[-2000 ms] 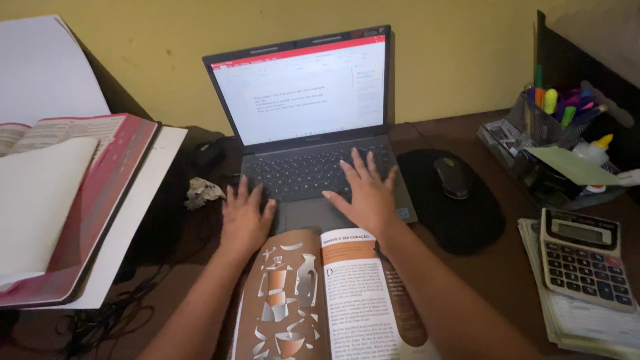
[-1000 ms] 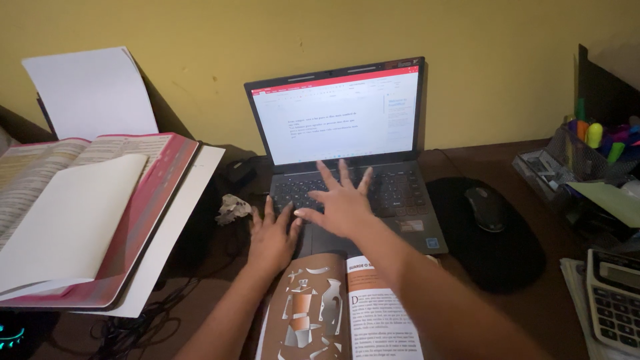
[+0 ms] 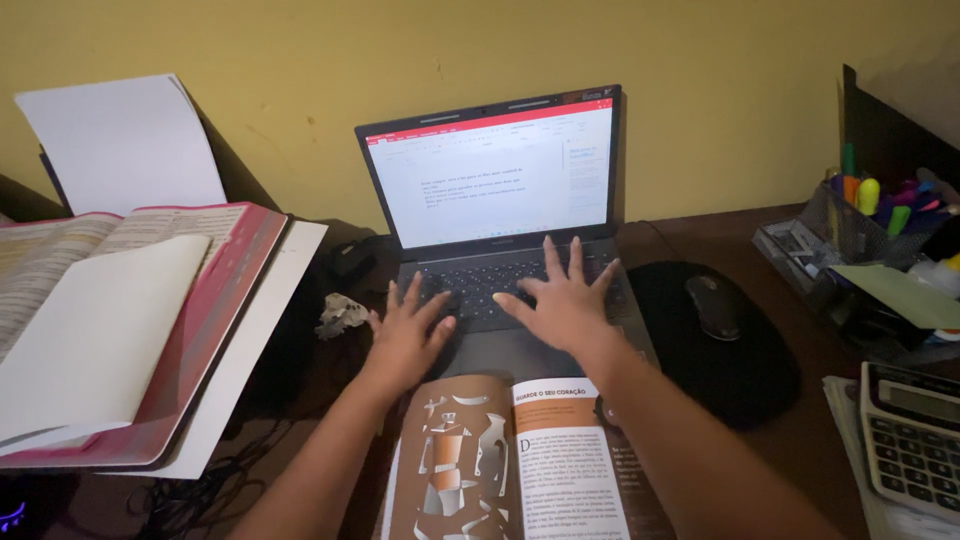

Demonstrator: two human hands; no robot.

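Note:
A laptop (image 3: 495, 180) stands unfolded against the wall, its lit screen showing a few lines of text under a red bar. My left hand (image 3: 409, 330) rests at the left end of its keyboard (image 3: 480, 289), fingers apart and holding nothing. Over the right part of the keys is my right hand (image 3: 566, 300), fingers spread and empty; whether the fingertips press keys cannot be told. An illustrated book (image 3: 465, 465) lies spread between my forearms, in front of the laptop, its right page partly hidden by my right forearm.
To the right are a computer mouse (image 3: 712, 307) on a black mouse pad (image 3: 765, 375), a calculator (image 3: 915, 435) on papers, and a mesh organizer (image 3: 817, 217) with markers. At left lies a large book (image 3: 247, 262) with white paper (image 3: 97, 337) on it; cables (image 3: 187, 480) run below.
My right hand has moved from the middle of the keyboard to its right part, fingers spread. My left hand stays near the left end.

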